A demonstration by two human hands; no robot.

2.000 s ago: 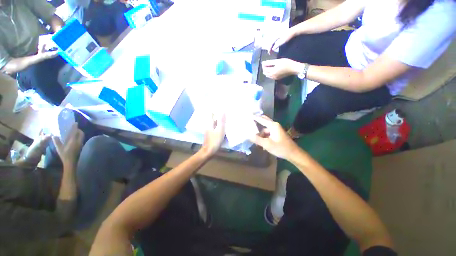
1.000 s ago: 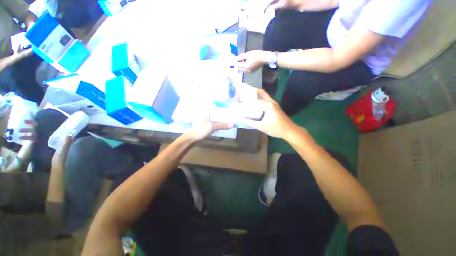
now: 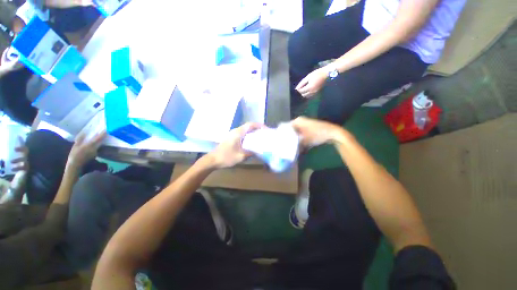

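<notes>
My left hand (image 3: pixel 235 146) and my right hand (image 3: pixel 313 133) hold a white item with a light blue patch (image 3: pixel 275 148) between them. It looks like a small bagged part, but it is blurred and overexposed. It is held just past the table's near edge, above the brown cardboard. My left hand grips its left end and my right hand its right end. A white box (image 3: pixel 214 118) lies on the table just beyond my left hand.
Open blue-and-white retail boxes (image 3: pixel 126 116) stand on the white-covered table (image 3: pixel 170 28). A person's hand with a watch (image 3: pixel 315 82) rests at the right. Another person's hand (image 3: pixel 86 145) is at the left. A red bag (image 3: pixel 412 120) and cardboard (image 3: pixel 462 198) lie on the floor at right.
The item in my hands has moved off the table corner towards me. The right neighbour's hand has drawn back to the lap. The left neighbour's hand has moved to an open box. The view has shifted.
</notes>
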